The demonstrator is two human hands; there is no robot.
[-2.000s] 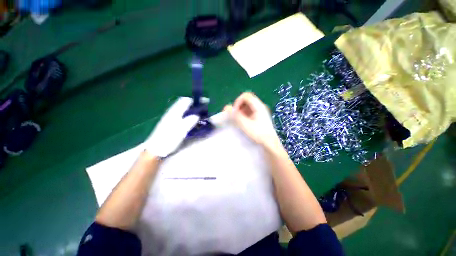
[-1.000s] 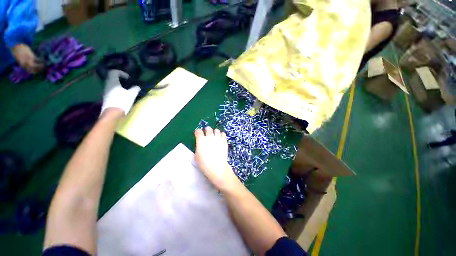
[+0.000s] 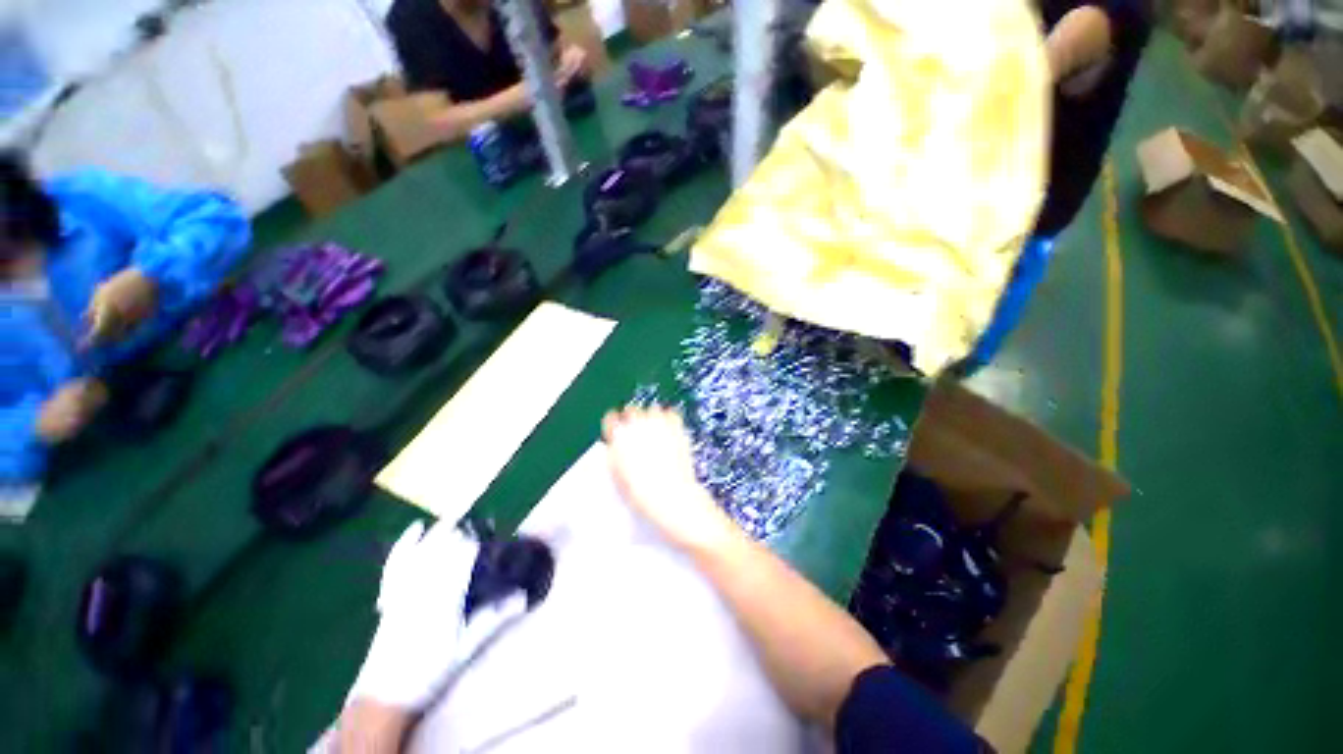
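My left hand (image 3: pixel 420 611), in a white glove, is at the left edge of the white work mat (image 3: pixel 633 633), closed around a dark plastic part (image 3: pixel 511 572). The part's exact shape is blurred. My bare right hand (image 3: pixel 656 464) rests palm down near the mat's upper corner, beside the left edge of the pile of silver wire clips (image 3: pixel 766 427). Its fingertips are bunched, with small wire bits at them; whether it grips one cannot be told.
A yellow sack (image 3: pixel 899 177) lies over the pile's far end. A pale yellow sheet (image 3: pixel 501 405) lies beyond the mat. Black round housings (image 3: pixel 312 479) line the table. An open carton (image 3: pixel 1031 457) with dark parts stands at right. A person in blue (image 3: pixel 147 243) and others work around the table.
My left hand has come back from the housings beyond the yellow sheet to the mat, now with a dark part. My right hand stays by the pile. The view has shifted, showing more people.
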